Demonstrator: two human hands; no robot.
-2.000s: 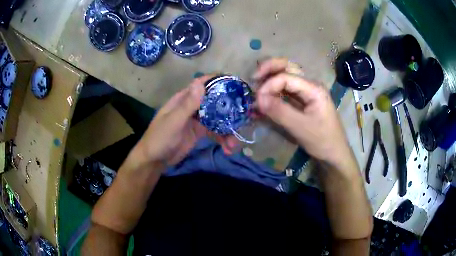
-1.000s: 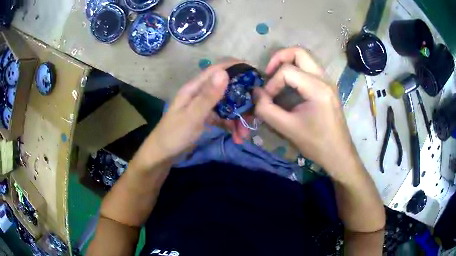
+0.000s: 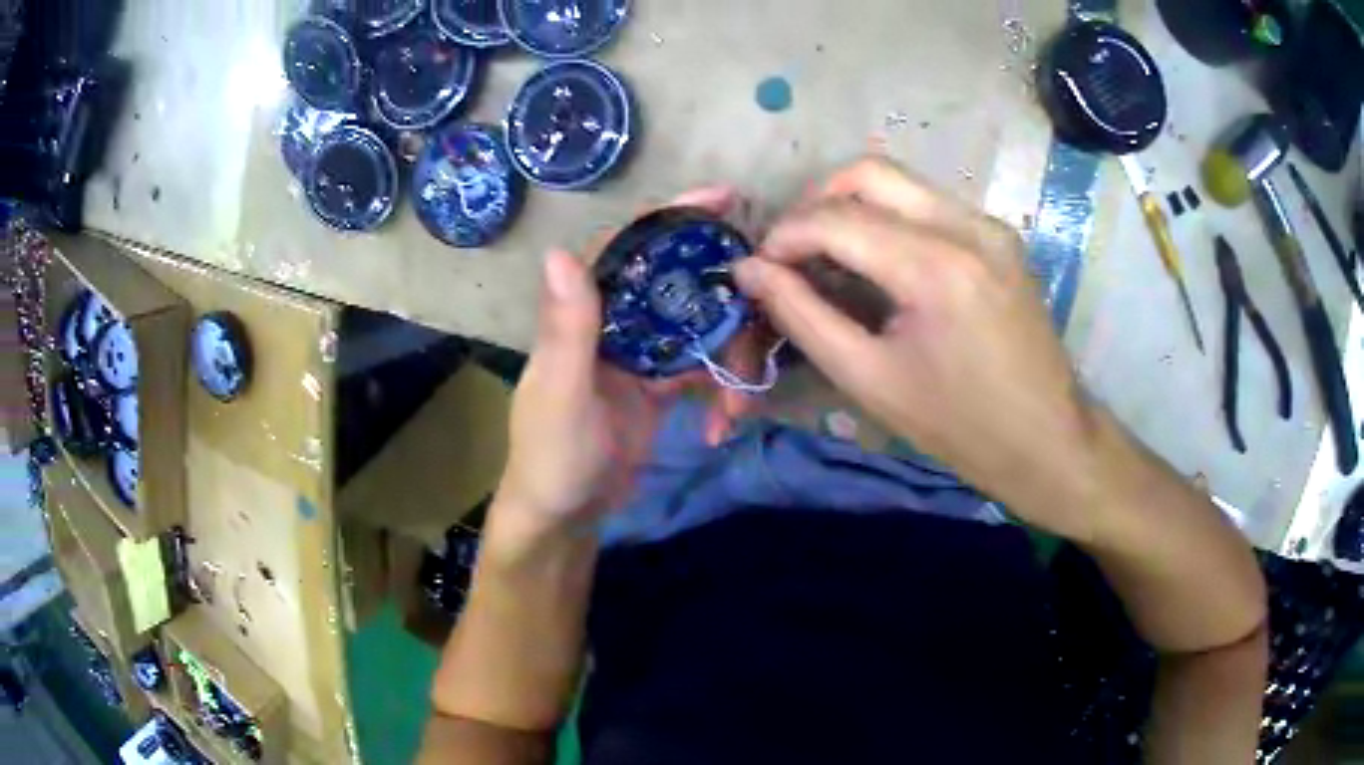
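Observation:
A round black cover with a blue speckled circuit board [image 3: 673, 299] faces up in my left hand [image 3: 566, 411]. My left fingers are around its underside and its left rim, the thumb raised at the left. A white lead wire [image 3: 736, 377] loops from the board's lower edge. My right hand [image 3: 898, 292] is at the board's right edge, thumb and forefinger pinched together there. Whether something tiny is between those fingertips cannot be told.
Several round black cover assemblies [image 3: 569, 124] lie at the upper left. A black puck-like unit [image 3: 1104, 87], yellow-handled tool [image 3: 1161, 232], pliers [image 3: 1251, 344] and mallet [image 3: 1298, 269] lie at the right. Cardboard parts boxes [image 3: 247, 448] stand at the left.
The view has shifted, so the boxes and piled covers show more fully. The board is tilted more towards the camera, and my left thumb has lifted off its face.

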